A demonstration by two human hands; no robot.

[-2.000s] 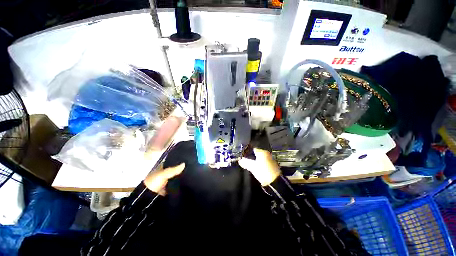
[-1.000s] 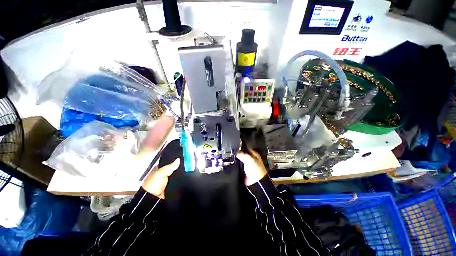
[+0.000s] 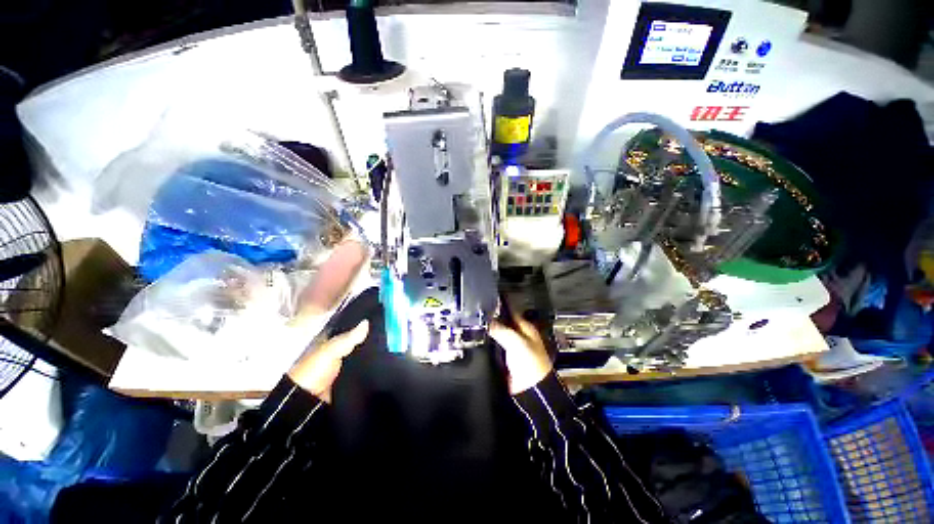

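Observation:
The black garment [image 3: 425,430] hangs from the machine table over my lap, its upper part under the button sewing machine head [image 3: 435,205]. The lit needle area [image 3: 440,333] sits between my hands, and the cloth under it is hidden. My left hand [image 3: 330,358] holds the garment's left edge, thumb on top. My right hand [image 3: 522,353] rests on the garment's right edge, close beside the needle area; its fingertips are partly hidden by cloth and machine.
The button feeder [image 3: 655,225] and green feeder bowl [image 3: 783,230] stand right. The keypad panel [image 3: 533,198] and black bottle [image 3: 513,121] are behind. Plastic bags [image 3: 195,307] lie left. A fan [image 3: 26,266] is far left. A blue crate [image 3: 768,440] holding dark cloth is lower right.
Over two seconds my hands have moved slightly closer together beside the machine head. The view has shifted a little, and the crate's dark cloth shows more. Both hands stay on the garment.

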